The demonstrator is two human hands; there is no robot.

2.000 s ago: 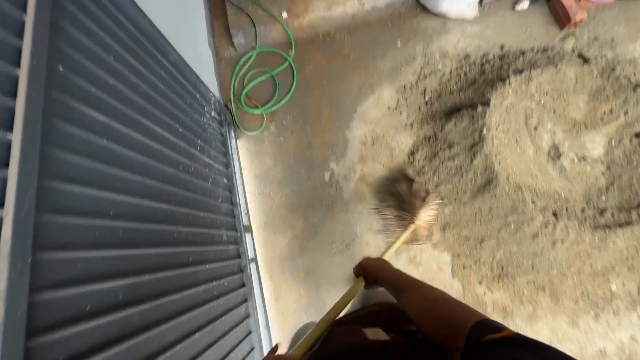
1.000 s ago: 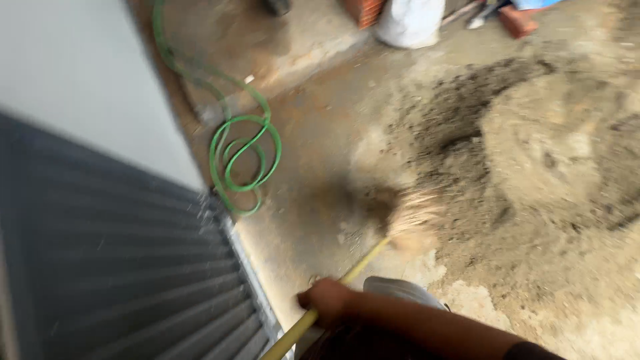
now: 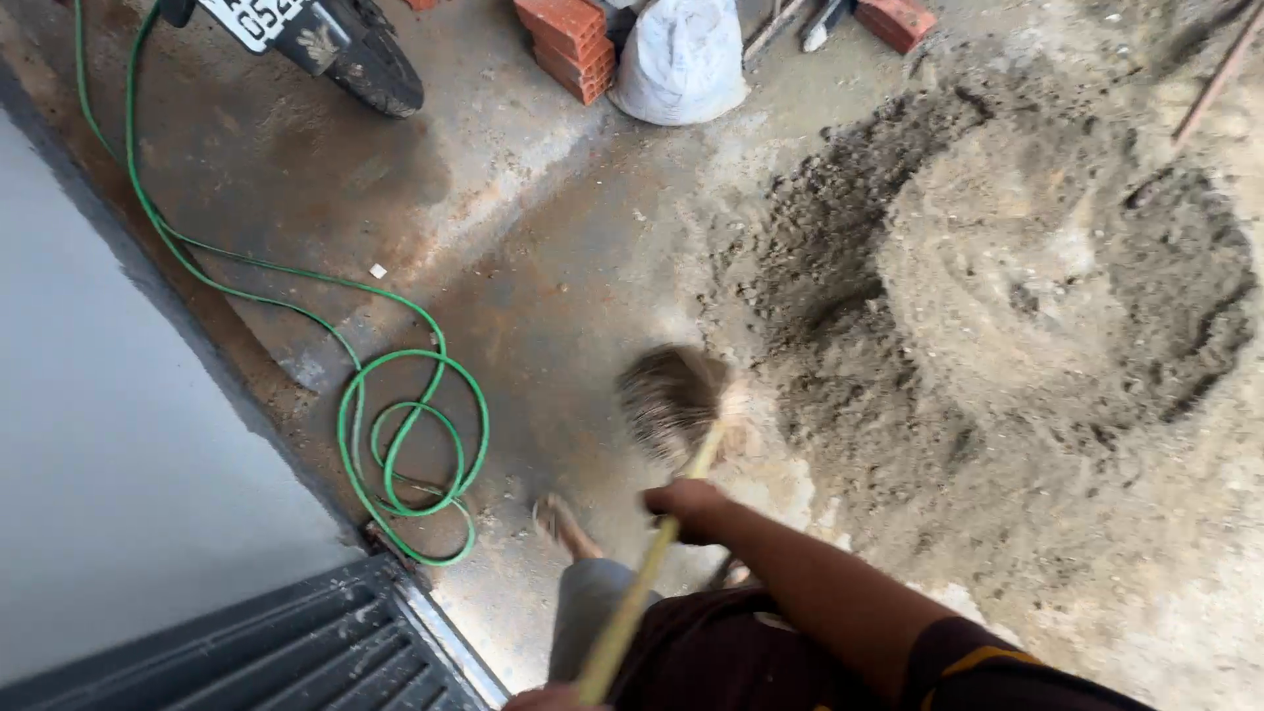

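A broom with a pale yellow stick (image 3: 632, 592) reaches from the bottom edge up to its dark, blurred bristles (image 3: 671, 395) on the wet concrete floor. My right hand (image 3: 688, 509) grips the stick a short way below the broom head. At the bottom edge, my left hand (image 3: 555, 699) is closed around the stick's upper end and only partly in view. To the right of the bristles lies a ring-shaped heap of grey sand mix (image 3: 839, 336), with a lighter middle.
A green hose (image 3: 484, 425) lies coiled at left. Hollow red bricks (image 3: 583, 59), a white sack (image 3: 681, 64) and a motorcycle wheel (image 3: 380, 69) stand at the top. A dark ribbed metal gate (image 3: 296, 652) and a pale wall (image 3: 148, 415) border the left.
The view has shifted, bringing the motorcycle wheel and more of the pale wall into sight. The bristles have swung to the left of the stick's end since one second ago. Both bare feet show now.
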